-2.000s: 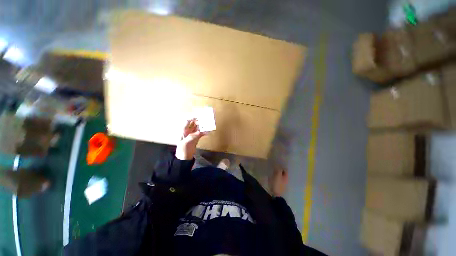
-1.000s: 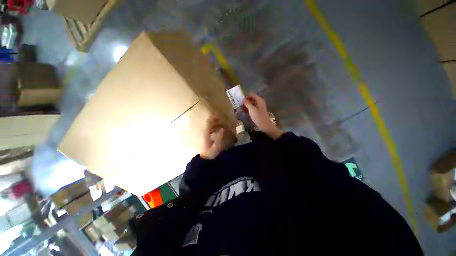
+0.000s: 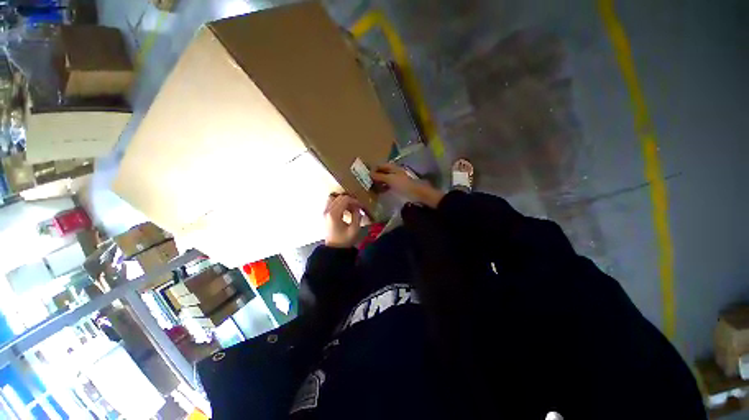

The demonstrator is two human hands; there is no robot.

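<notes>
A large closed brown shipping carton (image 3: 238, 139) stands in front of me, its top in bright glare. A small white printed carton label (image 3: 361, 174) lies against the carton's side face near its close corner. My right hand (image 3: 394, 182) is at the label's right edge, with the fingertips on it. My left hand (image 3: 343, 220) is at the top's near edge, fingers bent, just left of the label. I see nothing clear in the left hand.
The orange tape dispenser (image 3: 257, 272) lies on the green conveyor belt (image 3: 278, 283) beyond my left arm. Small brown boxes (image 3: 205, 291) are at lower left. Other cartons (image 3: 94, 61) stand at upper left. A yellow floor line (image 3: 653, 172) runs on the right. A foot (image 3: 462, 174) shows beside my right arm.
My right hand has moved left with the label, from beside the carton onto its side face. The view has shifted, showing more of that side. My left hand stays near the top's edge.
</notes>
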